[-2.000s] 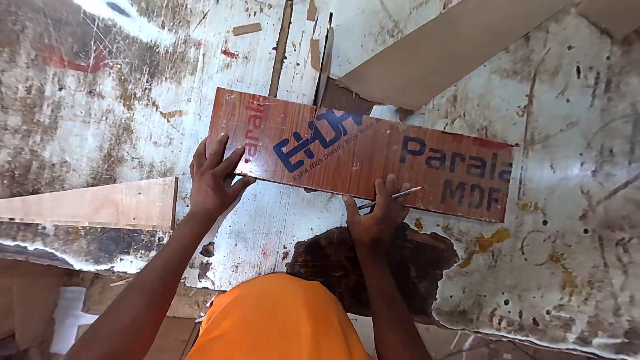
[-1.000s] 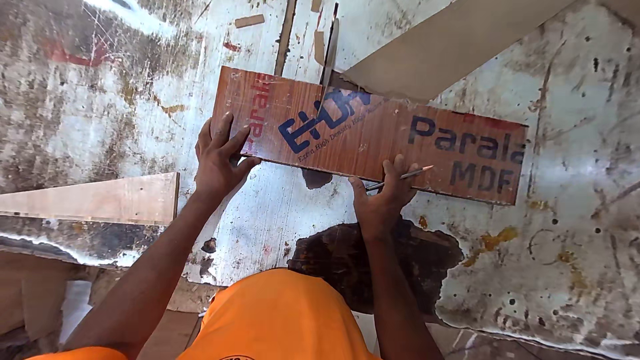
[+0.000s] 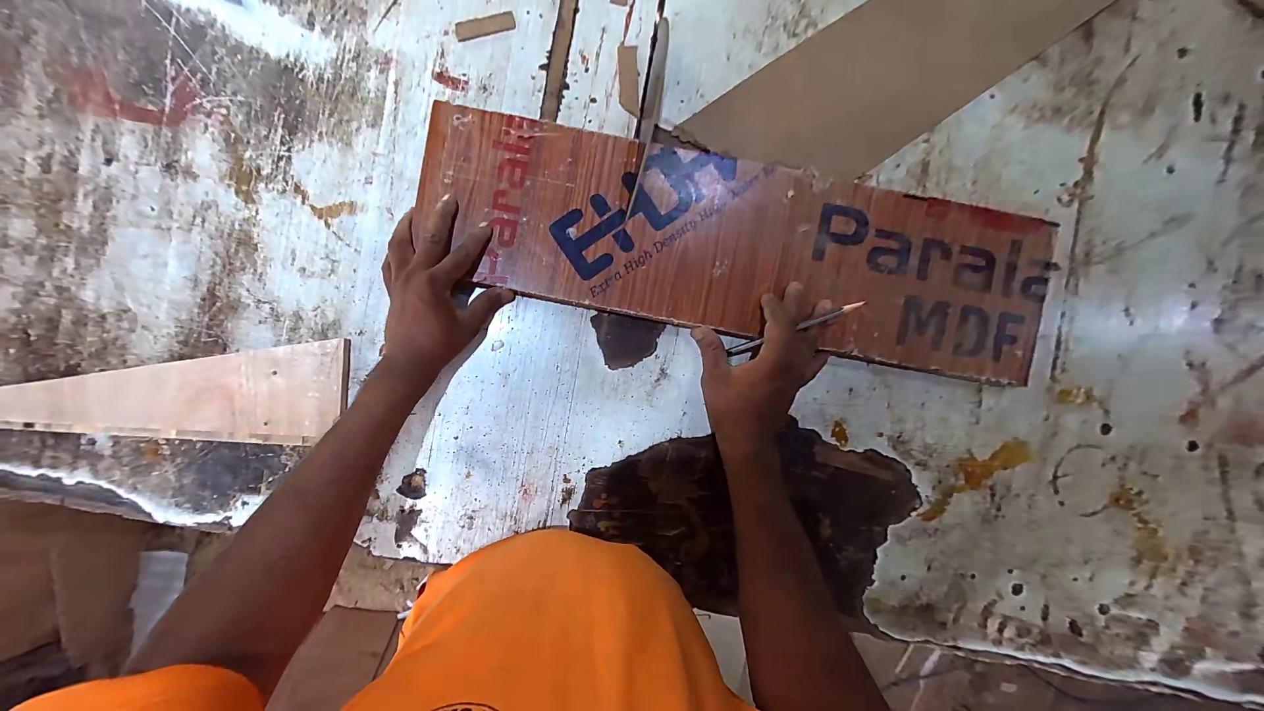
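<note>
A narrow wood-grain laminated MDF board (image 3: pixel 760 247), printed with large lettering, lies at a slant across the worn metal-topped table. At its near left edge, my left hand (image 3: pixel 434 281) has its fingers on top and its thumb along the edge. My right hand (image 3: pixel 765 365) holds a pencil (image 3: pixel 746 346) between its fingers, with fingertips on the board and thumb at its near edge. A thin saw blade (image 3: pixel 654 89), seen nearly edge-on, stands in the table beyond the board and overlaps its far edge. How deep the blade is in the board is hard to tell.
A tapered plywood piece (image 3: pixel 217 390) lies at the left. Beyond the MDF board rests a wide brown panel (image 3: pixel 869 89). Small offcuts (image 3: pixel 485 26) lie near the blade. A dark, ragged-edged patch (image 3: pixel 681 504) is in the tabletop near my body.
Both hands and the MDF board have moved away from my body, toward the blade. The blade now overlaps the board's far part; earlier it showed mostly beyond the edge.
</note>
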